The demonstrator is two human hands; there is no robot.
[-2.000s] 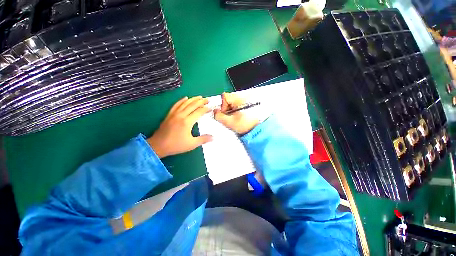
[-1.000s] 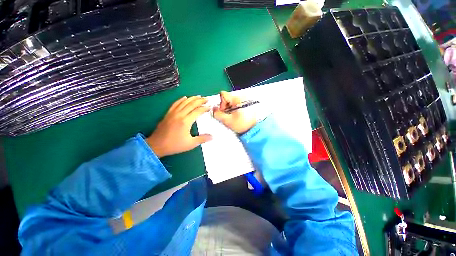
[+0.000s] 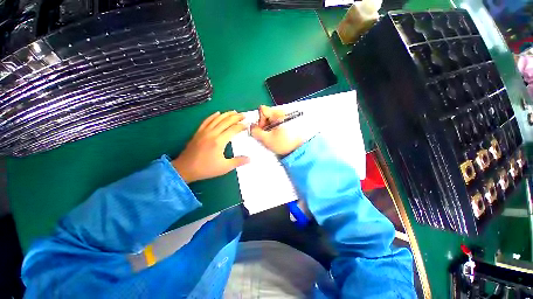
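Observation:
A white paper sheet (image 3: 327, 128) lies on the green bench in front of me, its lower edge at the bench's near edge. My right hand (image 3: 276, 134) holds a thin dark pen (image 3: 290, 118) over the sheet's upper left part; the pen tip is hidden by the fingers. My left hand (image 3: 208, 148) lies flat with fingers spread, fingertips and thumb on the sheet's left edge, holding nothing. Any writing under the right hand is too small to read.
A dark smartphone (image 3: 301, 80) lies beyond the sheet. A tall black tray stack (image 3: 117, 76) stands at the left. Another stack (image 3: 409, 134) at the right has gold square parts (image 3: 483, 159) in its top tray. A tan bottle (image 3: 357, 22) stands behind it. A red-tipped fixture (image 3: 467, 266) is lower right.
The pen in my right hand has tilted a little, its rear end pointing further up. My left hand stays in place on the sheet's edge.

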